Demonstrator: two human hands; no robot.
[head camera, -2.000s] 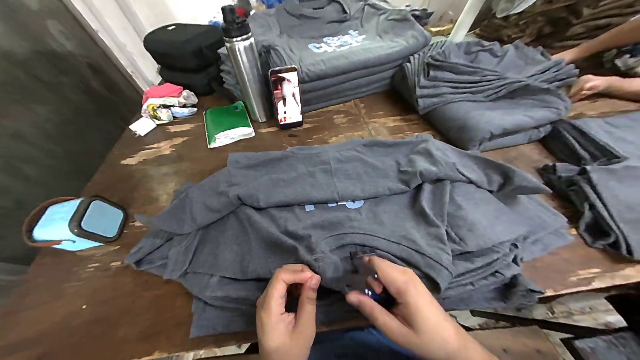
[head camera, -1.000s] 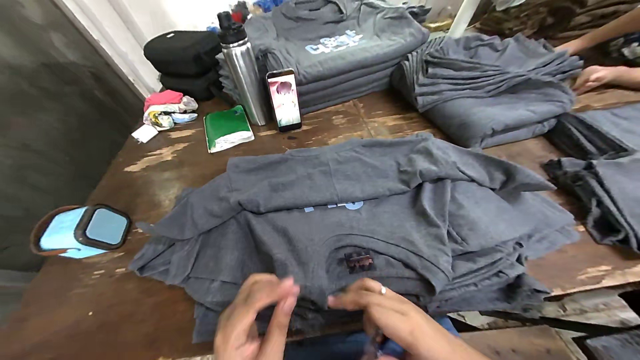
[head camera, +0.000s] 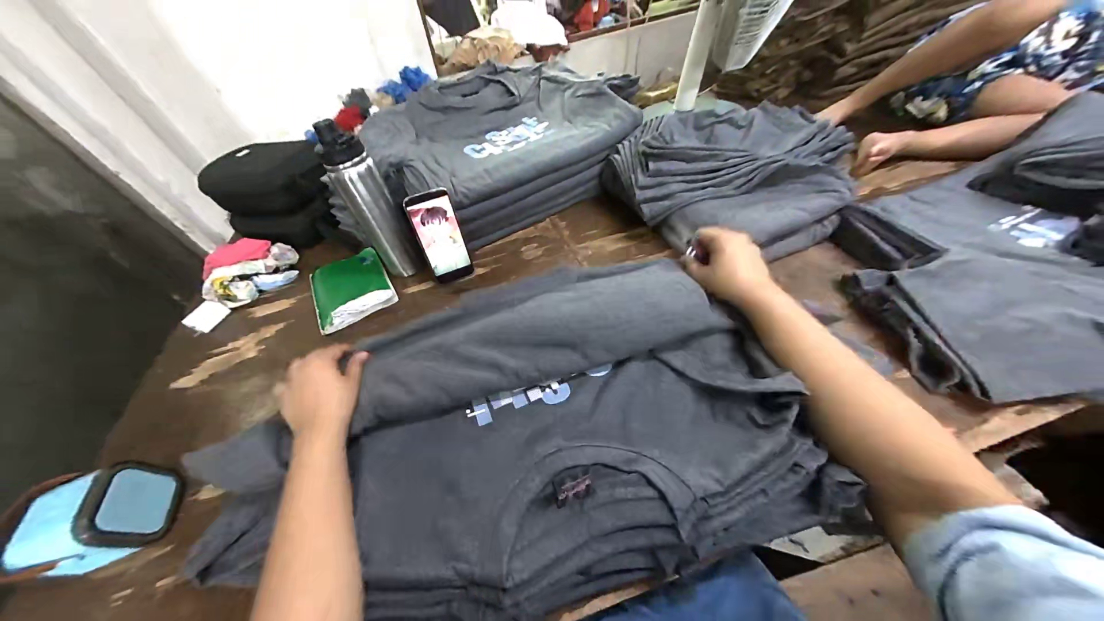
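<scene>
A stack of dark grey T-shirts (head camera: 431, 500) lies in front of me, necklines toward me, the top one bearing a light blue print. The far part of the top shirt is folded over toward me and partly covers the print. My left hand (head camera: 321, 388) grips the left end of this fold, thumb on the cloth. My right hand (head camera: 729, 263) is at the fold's far right corner, fingers curled, with a small dark object showing at the fingertips; whether it also grips the cloth is not clear.
Behind stand a steel bottle (head camera: 371, 207), a phone (head camera: 438, 235) and a green packet (head camera: 352, 290). Folded grey shirts (head camera: 517, 138) are piled at the back, more grey garments (head camera: 742, 164) to their right. A co-worker's hand (head camera: 880, 151) rests at the back right. A blue case (head camera: 134, 504) lies left.
Both hands have moved from the neckline near me to the far side of the stack, spreading apart to the left and right ends of the fold.
</scene>
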